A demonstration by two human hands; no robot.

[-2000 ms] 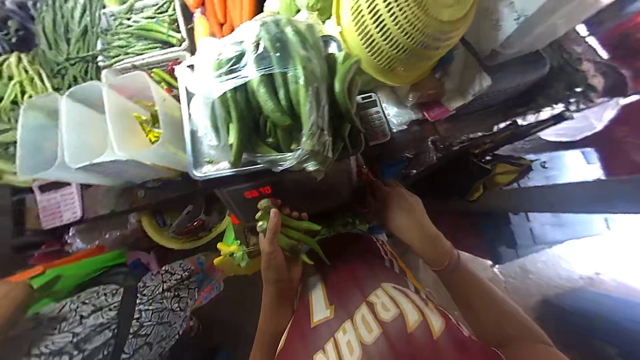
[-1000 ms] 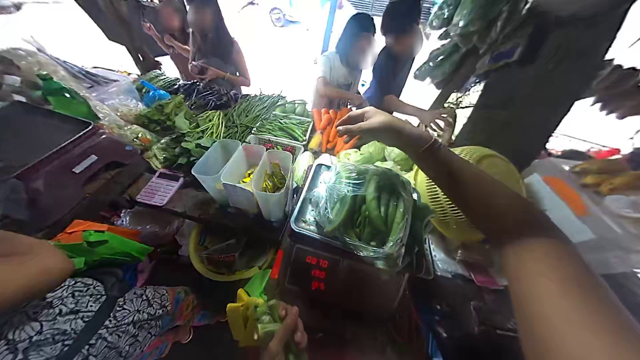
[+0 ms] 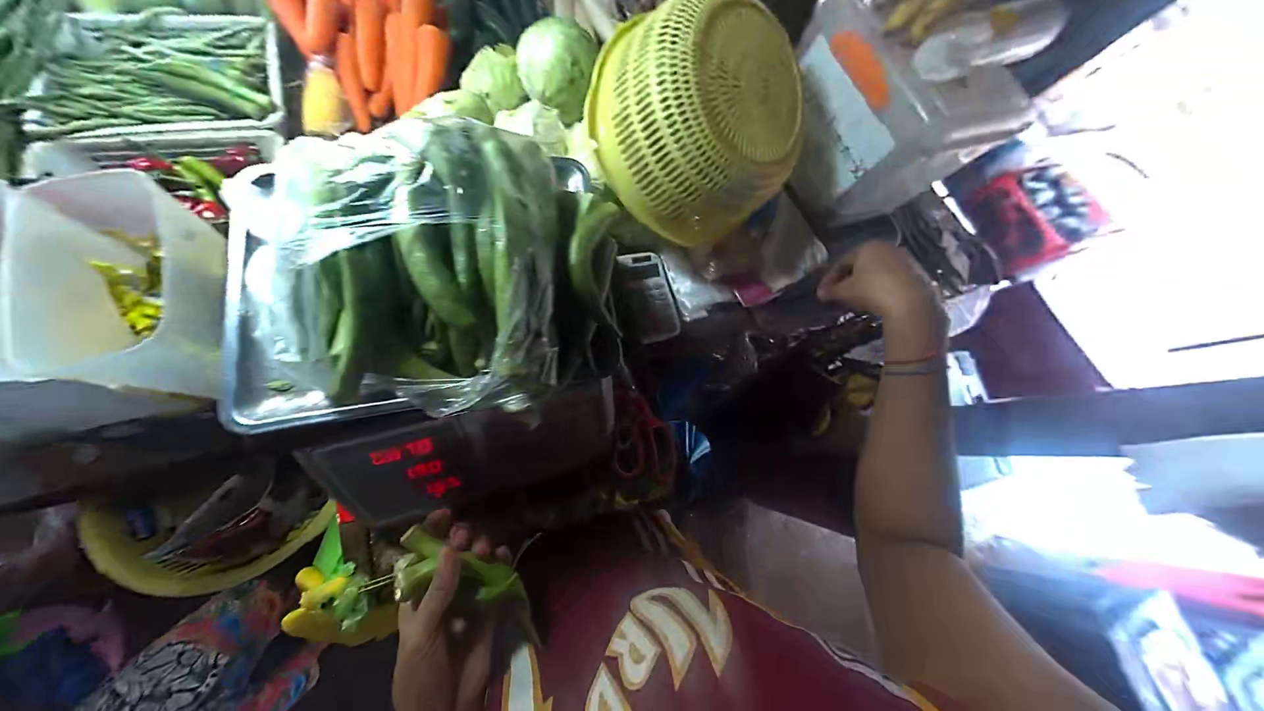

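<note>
My left hand [image 3: 449, 612] holds several green vegetables [image 3: 464, 568], perhaps okra, by their stem ends, below the lit display of a weighing scale [image 3: 420, 469]. On the scale's metal tray [image 3: 232, 395] lies a clear plastic bag of long green vegetables [image 3: 444, 267]. My right hand [image 3: 879, 281] is raised at the right, below the upturned yellow basket, with its fingers curled; whether anything is between them is hidden. Red-handled scissors [image 3: 642, 444] hang beside the scale, between my hands.
A yellow plastic basket [image 3: 701, 118], cabbages [image 3: 556, 67], carrots [image 3: 370, 54] and a tray of green beans [image 3: 148, 74] stand behind the scale. At left are a translucent container [image 3: 59, 267] and a low yellow basket [image 3: 148, 583]. A calculator [image 3: 647, 296] lies right of the tray.
My right hand was stretched out over the carrots one second ago and is now to the right of the yellow basket. My left hand keeps hold of the green vegetables. The view has tilted down.
</note>
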